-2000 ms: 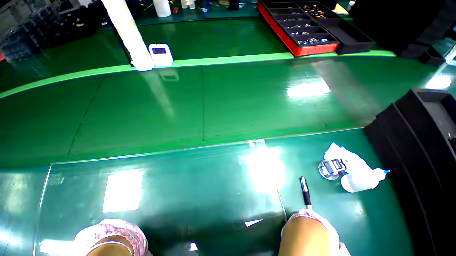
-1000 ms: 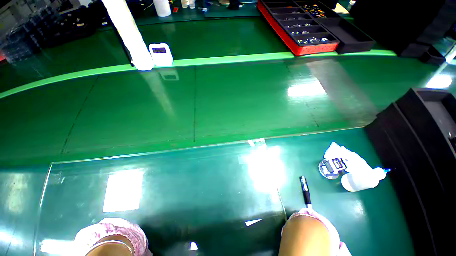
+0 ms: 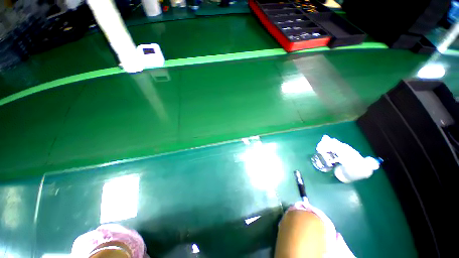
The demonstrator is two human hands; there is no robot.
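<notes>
Both of my hands are out of the picture, below its bottom edge. Pink and white sleeve edges with bare skin show at the bottom left and bottom right. A dark pen point(image 3: 300, 184) lies just beyond the right sleeve edge. A white squeeze bottle point(image 3: 356, 171) with a blue tip lies to its right, against a crumpled white cloth point(image 3: 329, 144). A small clear jar point(image 3: 320, 162) with dark detail touches the cloth. What the hands hold, if anything, is hidden.
Stacked black trays point(image 3: 397, 151) stand at right. A green belt point(image 3: 201, 106) runs across beyond the bench. On its far side are a red-edged tray point(image 3: 308, 45) with small parts and a small white box with screen point(image 3: 150, 55) beside a white post point(image 3: 113, 30).
The whole view has shifted, so most things appear further left and slightly higher. The thin seams on the green belt have moved left. The pen, bottle and cloth keep their places together.
</notes>
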